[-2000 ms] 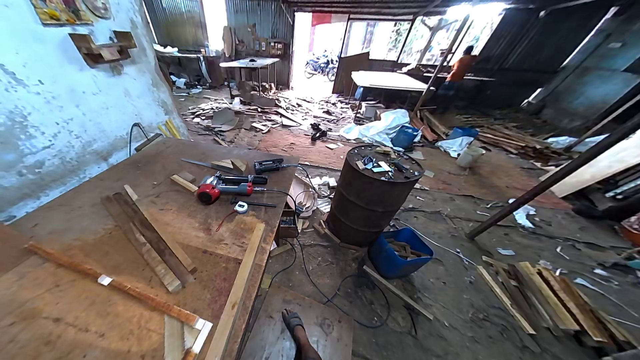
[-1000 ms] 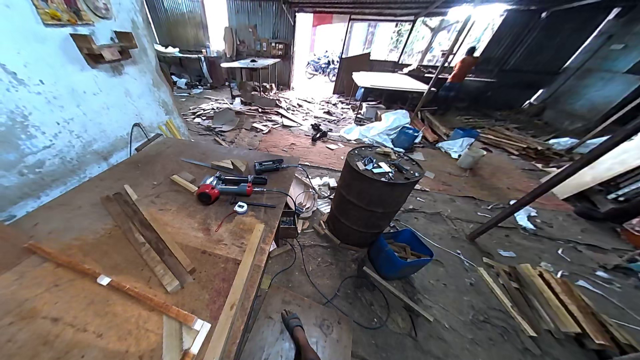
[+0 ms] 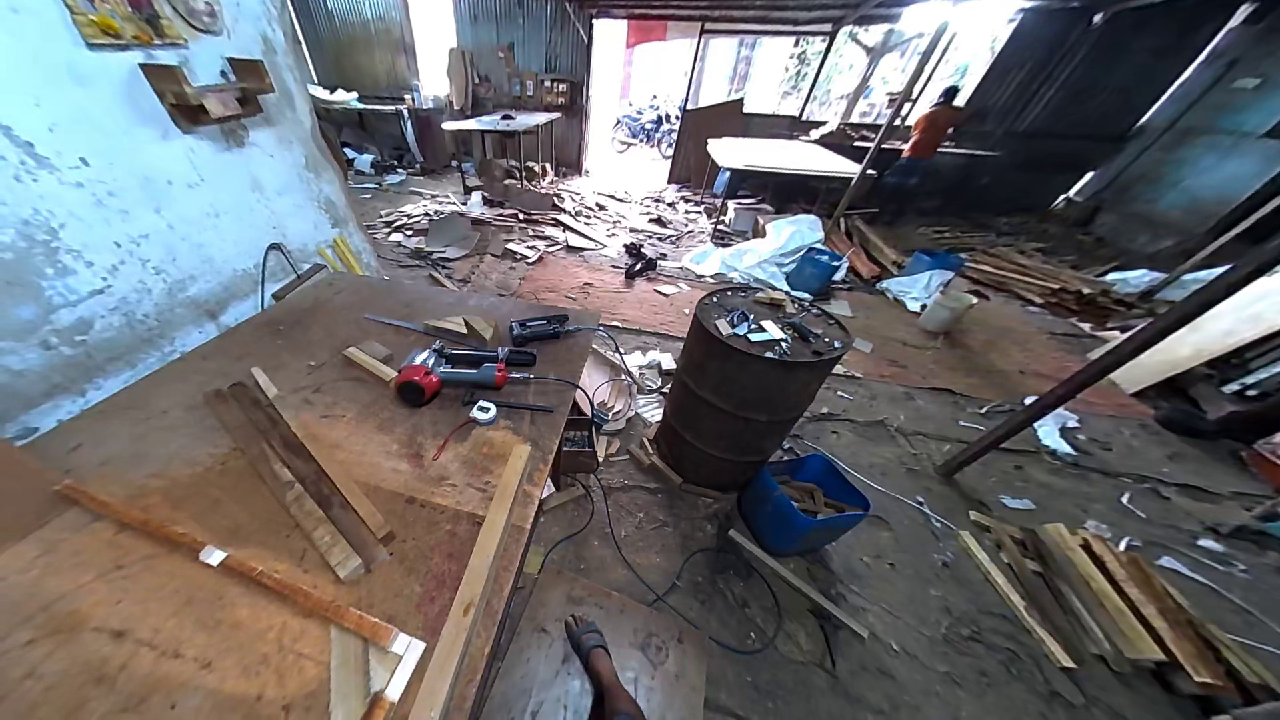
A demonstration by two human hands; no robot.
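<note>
Neither my left hand nor my right hand shows in the head view. On the wooden worktable (image 3: 300, 330) at the left lie a red and grey angle grinder (image 3: 450, 375), a second corded power tool (image 3: 540, 328) and a white tape measure (image 3: 483, 411). Several wood strips (image 3: 300, 470) rest left of the tools. A pale wood batten (image 3: 475, 590) runs along the table's right edge. An orange-brown L-shaped frame piece (image 3: 240, 570) with white patches lies at the front left.
A rusty metal drum (image 3: 745, 400) bearing small items stands right of the table. Beside it is a blue bin (image 3: 805, 505) of wood offcuts. Black cables (image 3: 610, 530) loop over the floor. Planks (image 3: 1110, 600) lie at the right. A person (image 3: 930, 135) stands far back.
</note>
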